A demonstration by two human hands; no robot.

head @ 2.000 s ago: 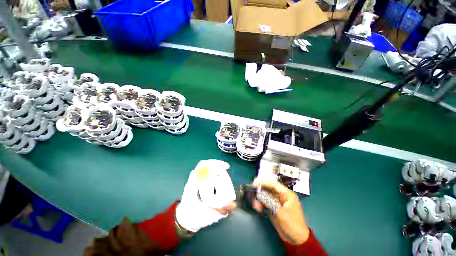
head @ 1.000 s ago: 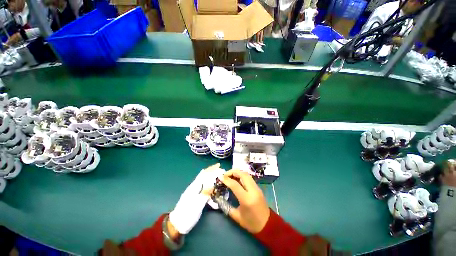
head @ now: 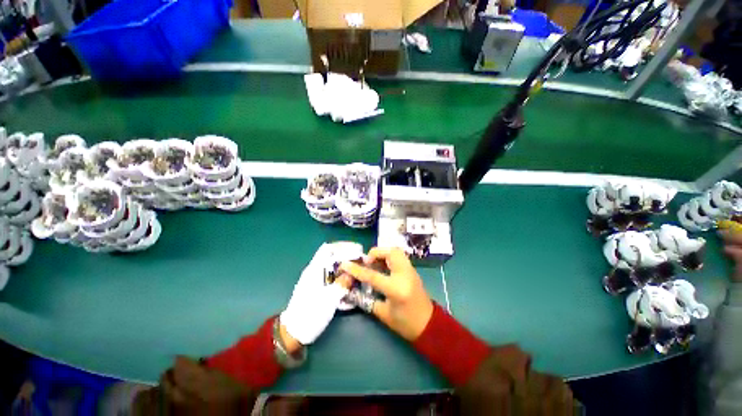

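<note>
My left hand (head: 313,302), in a white glove, holds a small white housing with dark inner parts (head: 333,275) low in front of me, just below the screw feeder. My bare right hand (head: 396,294) is over the same piece, its fingers bent onto its top and right side. A textured silver-grey grip (head: 364,301) shows under the right hand's fingers; its tip is hidden. The fingers cover most of the housing. The grey screw feeder (head: 420,199) stands just beyond my hands, with two short stacks of shells (head: 356,195) at its left.
Rows of stacked white shells (head: 138,175) stand at left. White subassemblies with dark undersides (head: 651,252) stand in rows at right, near another person's hand (head: 732,236). A black cylinder (head: 494,146) hangs behind the feeder. A blue bin (head: 150,36), cardboard box (head: 355,47) and white bundle (head: 343,97) lie beyond.
Two seconds ago my hands were apart, the right holding the textured grip. Now they are together over the housing. Since one second ago the view has tilted down slightly.
</note>
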